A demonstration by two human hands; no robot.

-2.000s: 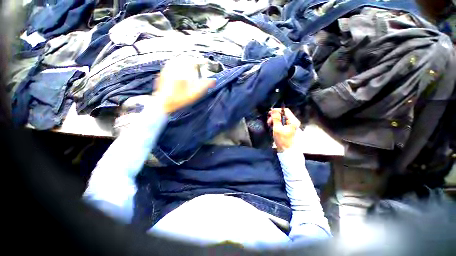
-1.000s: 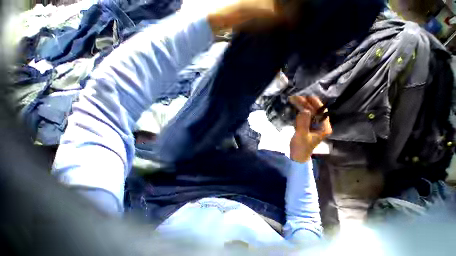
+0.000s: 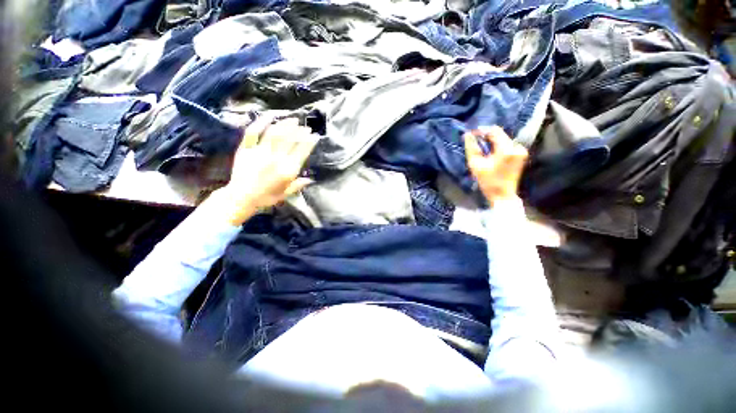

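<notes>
A blue denim jacket (image 3: 460,121) with a pale grey-white inside lies spread on the table in front of me. My left hand (image 3: 270,165) is over the jacket's left part, fingers bent towards the cloth; whether it grips the cloth cannot be told. My right hand (image 3: 495,160) is over the blue part on the right, fingers curled around a small dark tool, the thread snips (image 3: 484,145), mostly hidden by the fingers. A blurred dark blue flap of cloth lies just right of my right hand.
More blue and grey denim garments (image 3: 97,141) are heaped at the left and back. Dark grey jackets (image 3: 646,153) with yellow buttons hang at the right. Dark blue denim (image 3: 363,262) covers my lap. The pale table edge (image 3: 133,185) shows at the left.
The dark blue cloth raised by my left hand is down, and the jacket now lies spread with its pale inside showing. My left hand has come down and back; my right hand has moved slightly up.
</notes>
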